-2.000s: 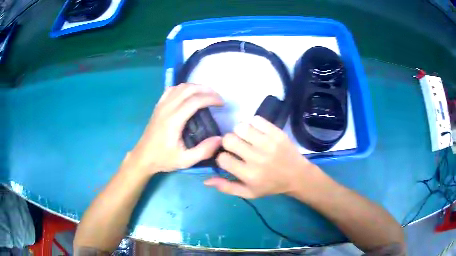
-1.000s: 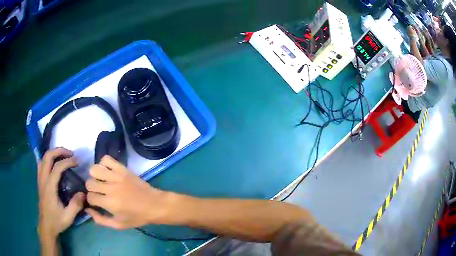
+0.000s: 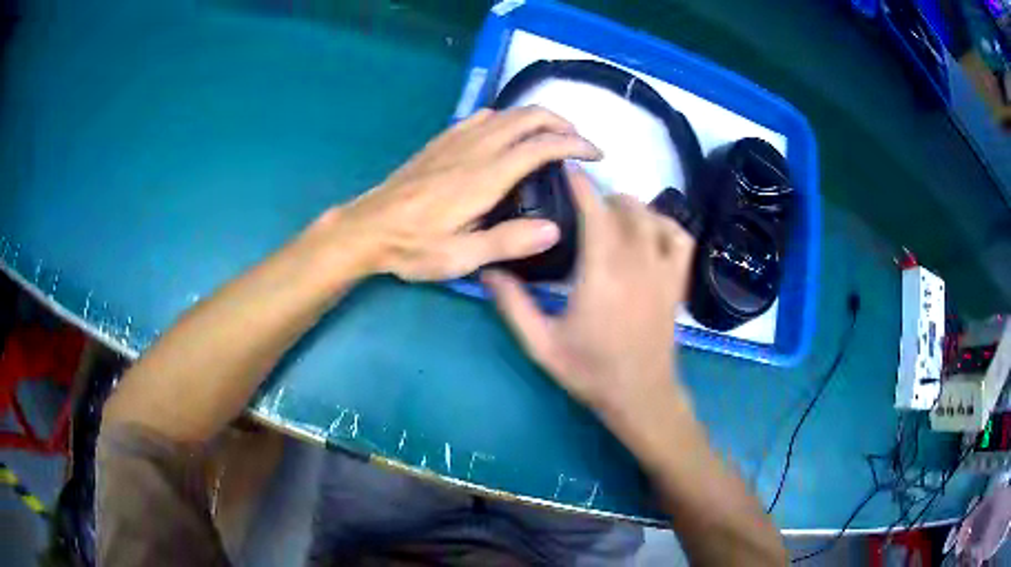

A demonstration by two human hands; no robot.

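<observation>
Black headphones (image 3: 571, 73) lie in a blue tray (image 3: 807, 222) lined with white. My left hand (image 3: 443, 205) is closed around the left ear cup (image 3: 545, 205), with the thumb on its near side. My right hand (image 3: 621, 288) is blurred, beside the same ear cup, fingers toward the tray; I cannot tell whether it holds anything. The other ear cup (image 3: 672, 204) is mostly hidden behind my right hand. A long glossy black part with two recesses (image 3: 741, 238) lies at the tray's right.
A thin black cable (image 3: 815, 410) lies on the green bench (image 3: 222, 122), right of my right forearm. Further right are a white box (image 3: 920, 338) with a red clip, a cream instrument (image 3: 962, 401) and tangled leads. The bench's curved edge runs below.
The view has swung back left and the tray shows farther right. My right hand has come away from the cable, which now lies on the bench. My left hand stays on the ear cup.
</observation>
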